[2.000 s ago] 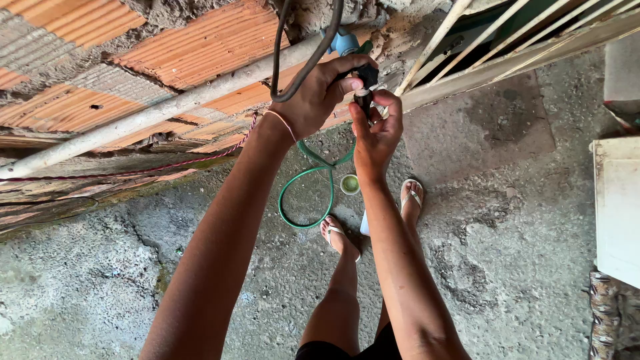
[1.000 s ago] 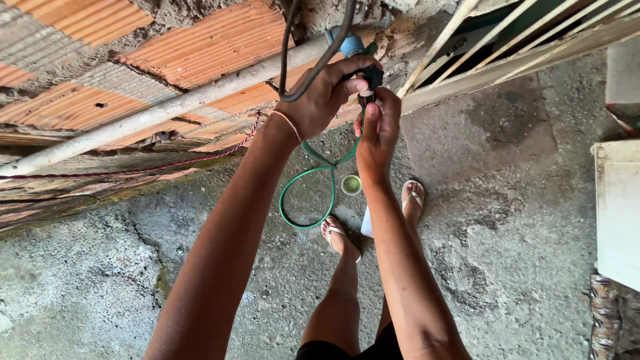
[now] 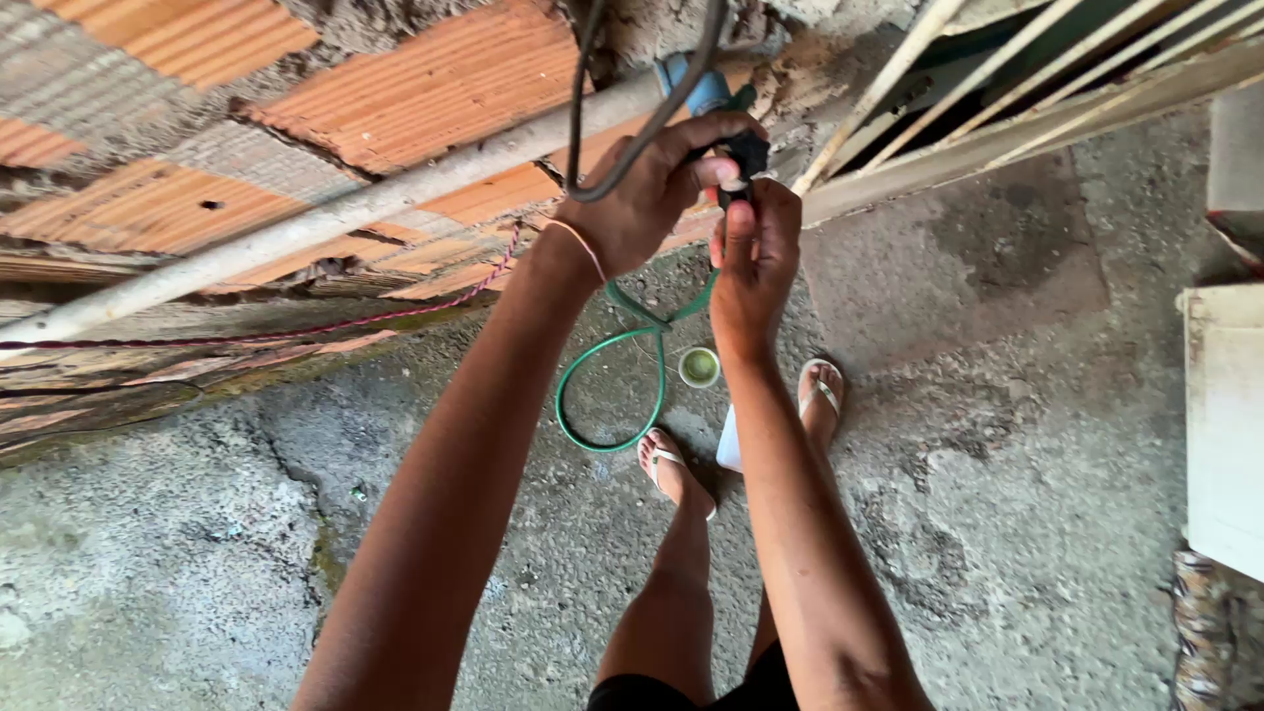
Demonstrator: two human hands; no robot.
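My left hand (image 3: 642,193), with a thin band at its wrist, grips a black fitting (image 3: 748,150) at the upper middle. Just below and to the right, my right hand (image 3: 758,247) pinches the lower end of that fitting between thumb and fingers. A pale piece shows between the fingertips; its exact shape is hidden. A dark cable or hose (image 3: 647,138) loops down in front of my left hand. Behind the hands a blue pipe fitting (image 3: 703,87) joins a whitish pipe (image 3: 395,202) along the wall. A green hose (image 3: 559,395) hangs or lies in a loop below.
A hollow-brick wall (image 3: 425,84) runs along the upper left, with a twisted red cord (image 3: 395,321). Metal bars (image 3: 973,84) slant at the upper right. A small round container (image 3: 699,366) with greenish contents stands by my sandalled feet. A white box-like object (image 3: 1229,415) is at right.
My right hand's fingers have shifted slightly on the black fitting. Both hands stay at about the same place.
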